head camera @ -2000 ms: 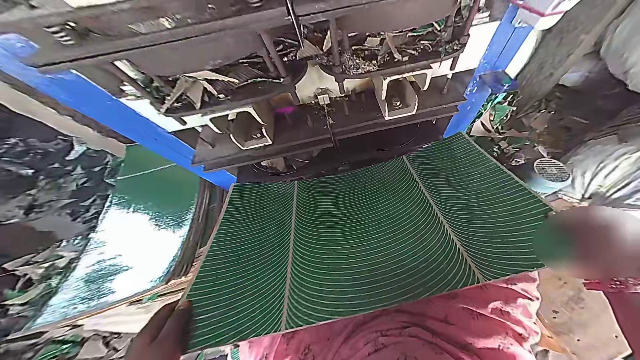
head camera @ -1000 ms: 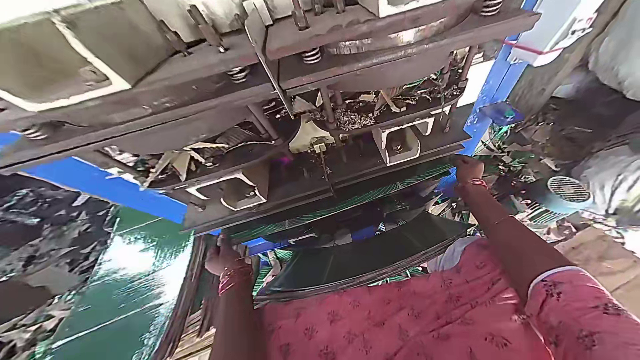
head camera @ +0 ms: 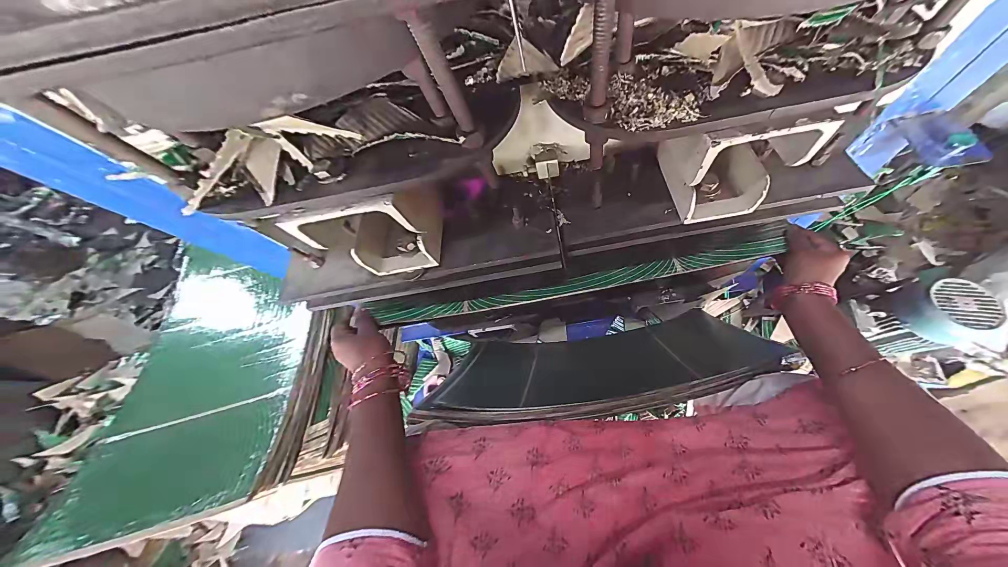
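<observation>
A green leaf-patterned sheet [head camera: 583, 279] lies mostly under the dark metal plate of a press [head camera: 504, 252]; only its front strip shows. My left hand [head camera: 358, 339] grips the sheet's left front corner, fingers at the plate's edge. At the right front corner my right hand [head camera: 815, 256] holds the same sheet, its fingertips partly hidden. Below the strip, close to my body, rests a stack of dark green curved sheets [head camera: 614, 362]. Two cream metal brackets [head camera: 398, 236] stand on the press plate, with a pale pointed metal piece [head camera: 543, 138] between them.
Glossy green sheets [head camera: 181, 394] are stacked at the left. Blue frame posts [head camera: 142, 193] flank the press. Torn board scraps [head camera: 268, 157] lie on its upper ledge and on the ground. A motor with a round vented cover [head camera: 967, 305] sits at the right.
The patterned sheet, fully in view in front of the press two seconds ago, is now mostly beneath its plate. Both hands have moved forward to the plate's edge. The view has shifted closer to the press.
</observation>
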